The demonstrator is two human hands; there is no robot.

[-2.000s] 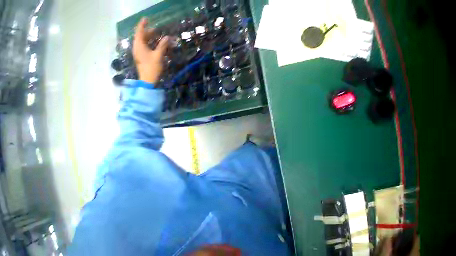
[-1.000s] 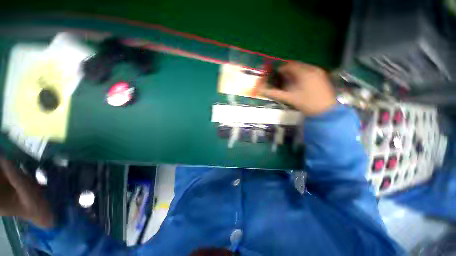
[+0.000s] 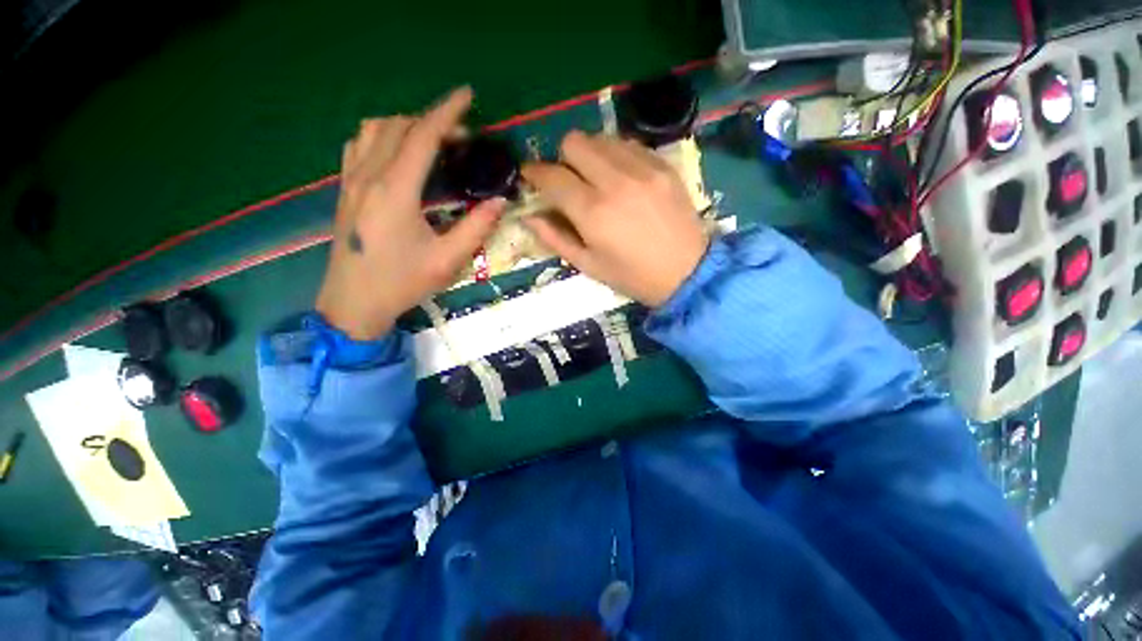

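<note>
A dark round watch body (image 3: 483, 167) is between my hands, over the cream strip (image 3: 691, 170) of the taped fixture. My left hand (image 3: 396, 215) has its thumb and fingers around the left side of it. My right hand (image 3: 630, 215) is close on its right, with bent fingers. Its fingertips reach the puck's edge, but whether they grip anything is unclear. A second dark watch body (image 3: 659, 109) sits at the strip's right end. A white strip (image 3: 532, 321) and a row of black taped modules (image 3: 526, 366) lie nearer me.
At left are several dark watch bodies, a red-lit watch (image 3: 204, 406) and paper with a black disc (image 3: 159, 478). At right, a white tray (image 3: 971, 363) holds lit and dark watches. Red, black and yellow wires (image 3: 920, 238) run beside it. A grey-edged box (image 3: 852, 48) stands behind.
The view has swung towards the fixture and right tray. My left hand has come from the dark units at the lower left to the fixture. My right hand stays at the fixture.
</note>
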